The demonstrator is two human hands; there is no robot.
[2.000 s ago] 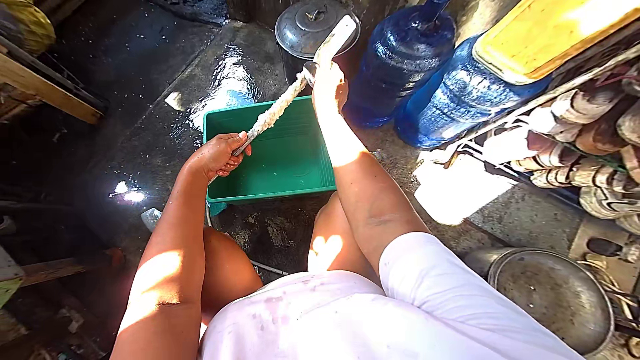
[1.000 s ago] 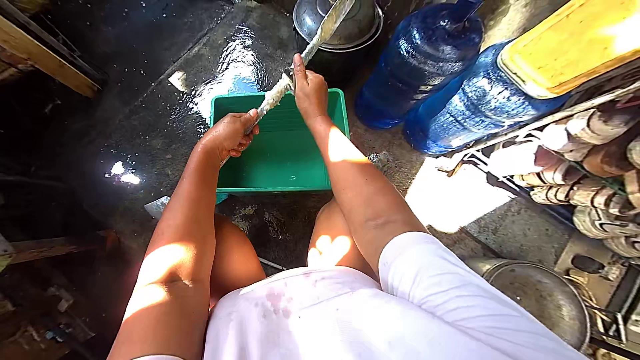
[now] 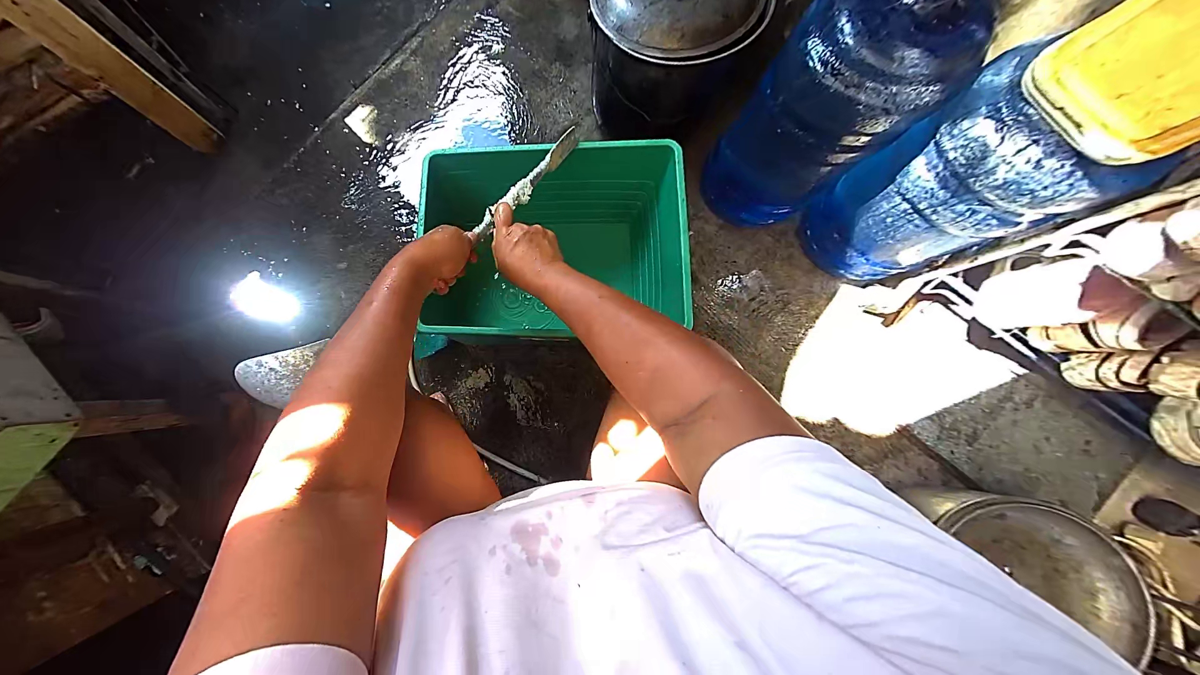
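Observation:
A long thin tool [image 3: 561, 150] with a flat blade-like end slants over the green plastic basin [image 3: 687, 234]. Pale, wet, lumpy matter clings along its middle, and I cannot tell exactly what the tool is. My left hand [image 3: 442, 258] is closed round its lower end, above the basin's left side. Close beside it, my right hand [image 3: 525, 246] touches the tool with the thumb laid along it; its other fingers are curled and partly hidden. A little water or wet residue shows on the basin's floor.
A lidded dark pot [image 3: 680, 28] stands behind the basin, with large blue water bottles [image 3: 844, 94] and a yellow container [image 3: 1125, 75] at right. A rack of coiled or stacked items [image 3: 1125, 347] and a metal pot [image 3: 1050, 562] lie nearer. The concrete floor is wet.
My right hand has come down the tool, close to my left hand. The tool's flat end has dropped from beside the pot to over the basin's far rim.

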